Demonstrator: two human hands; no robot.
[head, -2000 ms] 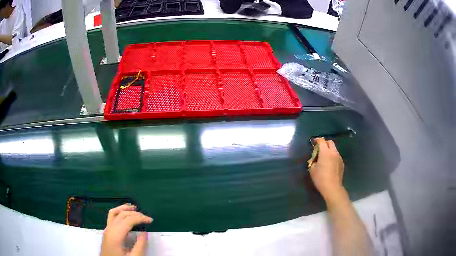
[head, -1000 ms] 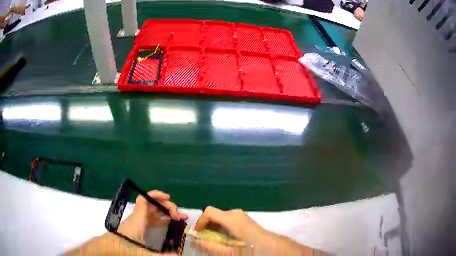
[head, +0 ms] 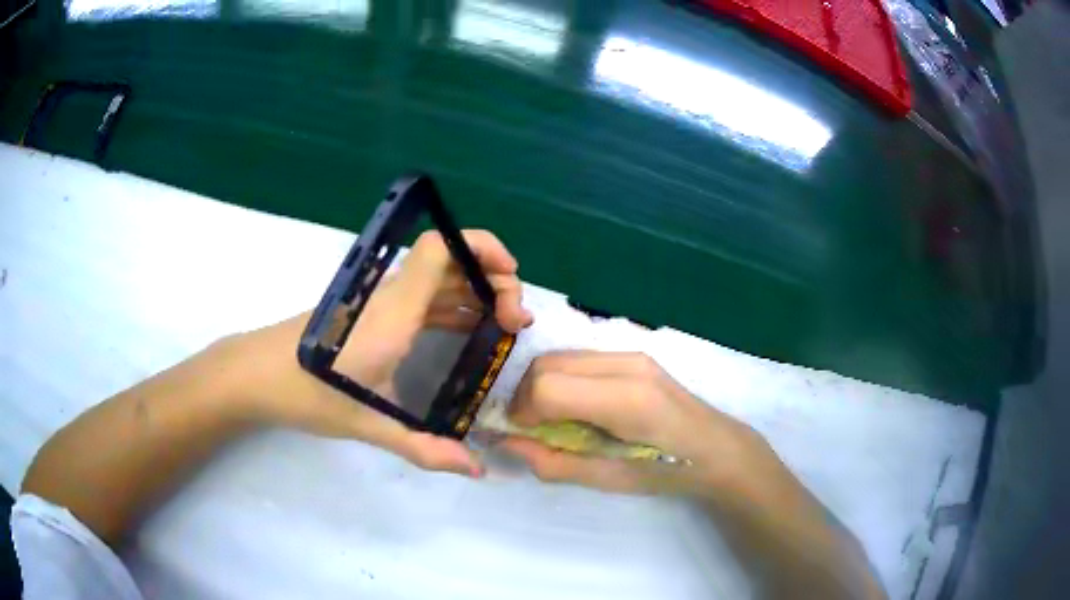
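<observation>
A black phone middle frame is held tilted in my left hand, with the palm behind its open window and fingers on its edges. An orange-gold strip runs along its right short end. My right hand holds a yellow-green tape-wrapped hand tool. The tool's whitish tip is close to the strip; I cannot tell whether it touches. Its thin other end points right.
The white work sheet lies under my forearms. Beyond it is the green conveyor belt with another phone frame at far left. A red tray and clear plastic bag are at upper right. Grey machine housing stands at right.
My left hand has taken hold of a phone frame, and my right hand has come back from the belt with the tool. The view has since tilted down, and both hands are higher in it.
</observation>
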